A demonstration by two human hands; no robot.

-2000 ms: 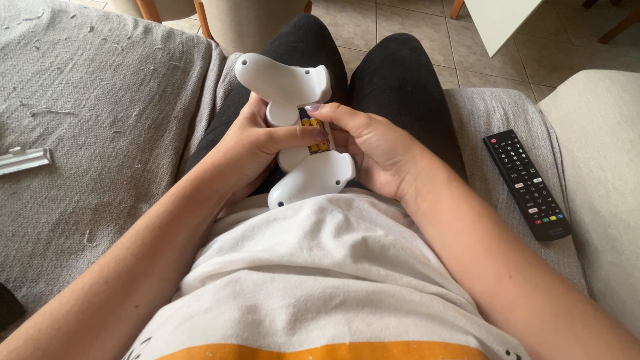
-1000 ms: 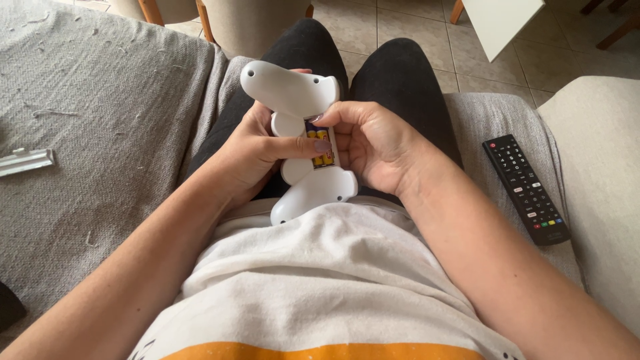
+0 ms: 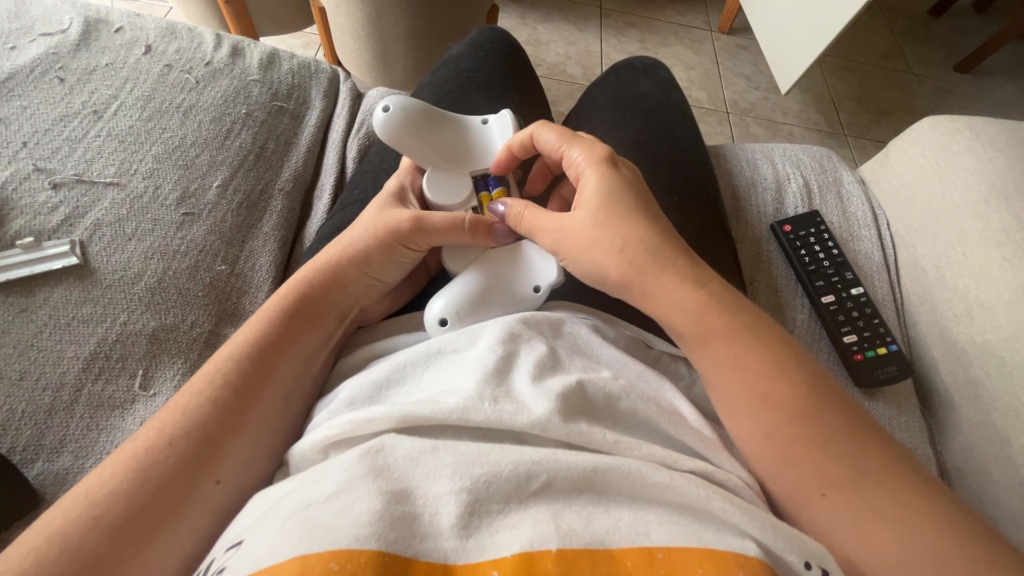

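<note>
A white game controller (image 3: 492, 292) lies back side up over my lap, its battery compartment uncovered. Blue and yellow batteries (image 3: 490, 190) show inside the compartment. My left hand (image 3: 408, 236) grips the controller's middle from the left, with the thumb across the lower end of the compartment. From the right, the thumb and index finger of my right hand (image 3: 580, 196) touch the batteries at the compartment, the other fingers curled beside it. Whether the right fingers pinch a battery or only rest on it is hard to tell.
A black remote control (image 3: 840, 300) lies on the grey sofa cover (image 3: 752, 180) at my right. A grey plastic cover piece (image 3: 40, 260) lies on the sofa at far left. Chairs and a white table corner (image 3: 792, 32) stand ahead on the tiled floor.
My right hand has lifted and its fingers have spread from the controller's right edge to over the batteries. More of the compartment's upper part shows than two seconds ago. The left hand keeps its hold.
</note>
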